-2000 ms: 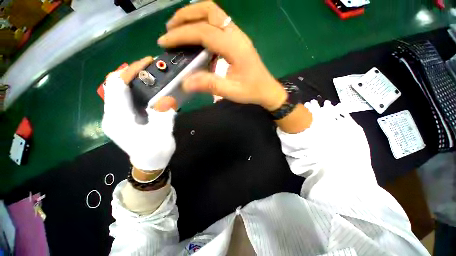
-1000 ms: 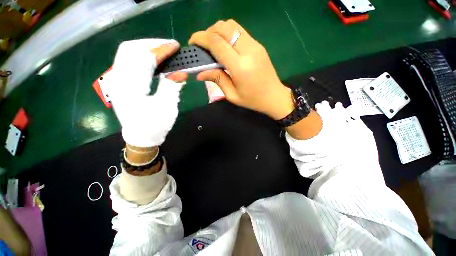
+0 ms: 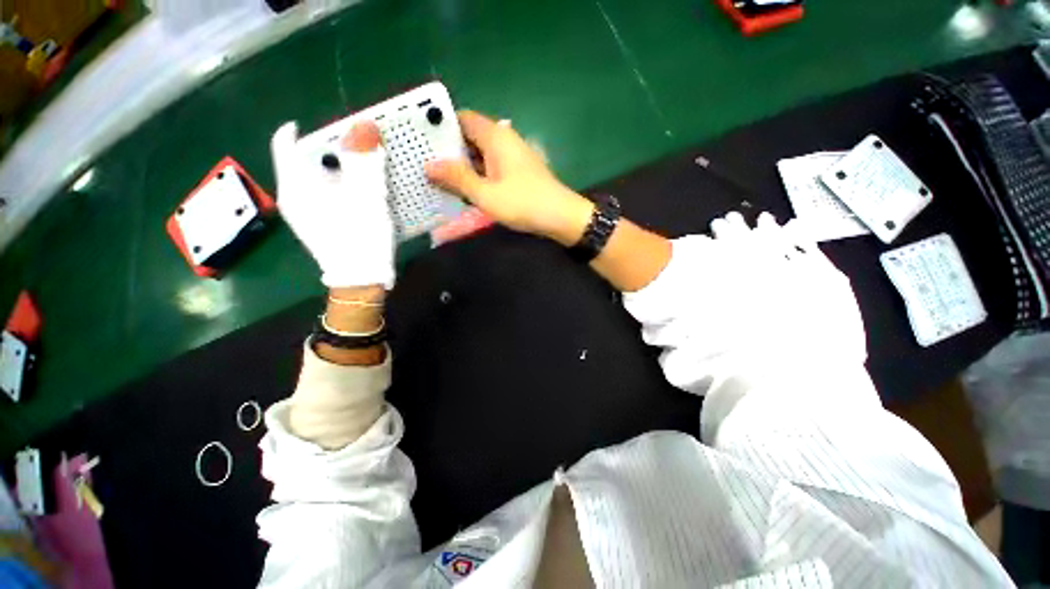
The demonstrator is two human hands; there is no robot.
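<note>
An electronic unit [image 3: 417, 161] is held over the green conveyor belt's near edge, its white perforated bottom cover facing me. Dark round dots show near its corners. My left hand [image 3: 343, 201], in a white glove with bare fingertips, holds its left side with the thumb on the cover. My bare right hand [image 3: 515, 184] grips its right edge, thumb on the cover and fingers behind. Part of a red pad [image 3: 463, 226] shows under the unit's lower right side. The unit's black housing is mostly hidden behind the cover.
The green belt [image 3: 541, 69] carries another unit on a red pad [image 3: 219, 219] at left, one at far left [image 3: 16, 351] and one at top [image 3: 762, 12]. White covers [image 3: 877, 188] and a checked bag [image 3: 988, 173] lie right. Two pale rings [image 3: 214, 464] lie on the black mat.
The unit has turned from edge-on to show its white cover, with both hands still on it. The red-padded unit at left, largely hidden behind my left hand before, is now in full view.
</note>
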